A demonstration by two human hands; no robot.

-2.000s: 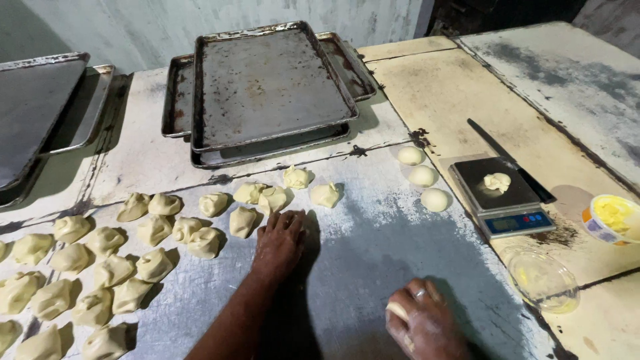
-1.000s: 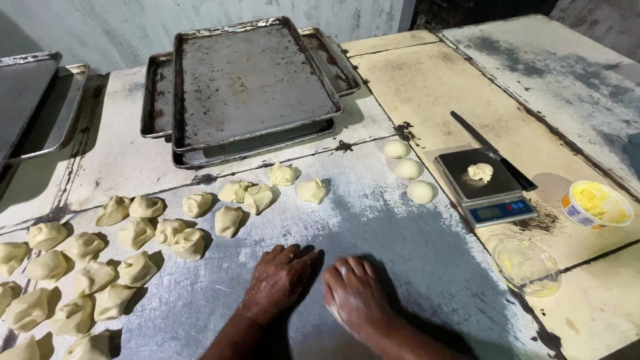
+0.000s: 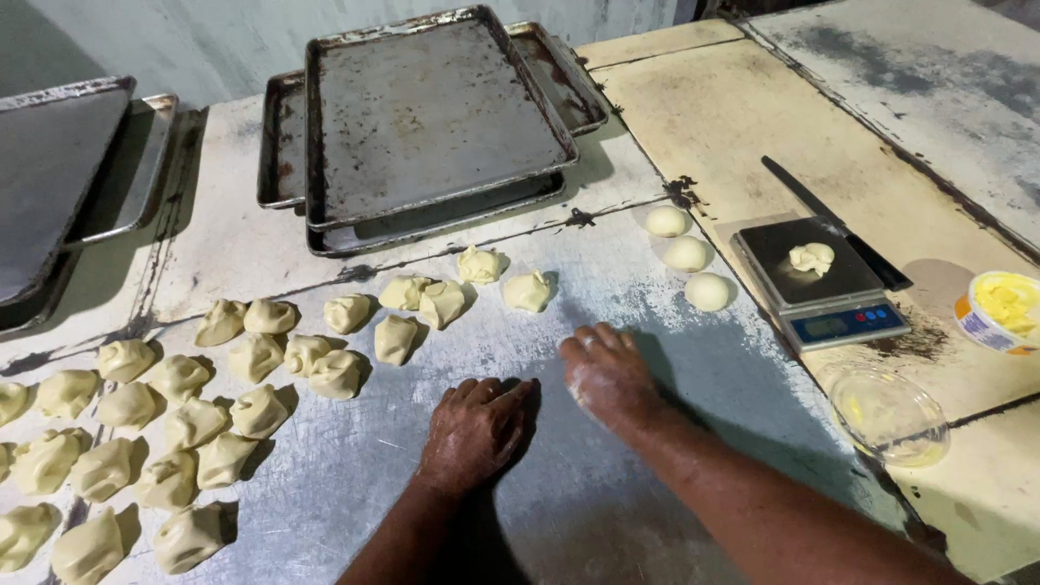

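My left hand (image 3: pixel 479 435) rests palm down on the metal work surface with its fingers curled; whether dough is beneath it is hidden. Up and to the right, my right hand (image 3: pixel 605 370) is cupped low over the surface, flour on its skin and a ring on one finger; its palm is hidden too. Rough dough pieces (image 3: pixel 260 410) lie scattered on the left, and one lump (image 3: pixel 526 290) sits just above my hands. Three smooth dough balls (image 3: pixel 685 253) form a short row beyond my right hand. A digital scale (image 3: pixel 812 280) carries a small dough piece (image 3: pixel 812 258).
Stacked baking trays (image 3: pixel 439 122) stand at the back, with more trays (image 3: pixel 49 179) at the far left. A knife (image 3: pixel 837 223) lies partly behind the scale. At the right are an open tub of yellow spread (image 3: pixel 1007 309) and a clear plastic lid (image 3: pixel 890 416).
My left hand has come down from the dough pieces to nearer the table's middle. My right hand was low at the right holding dough; it has moved left, then up, away from my left hand.
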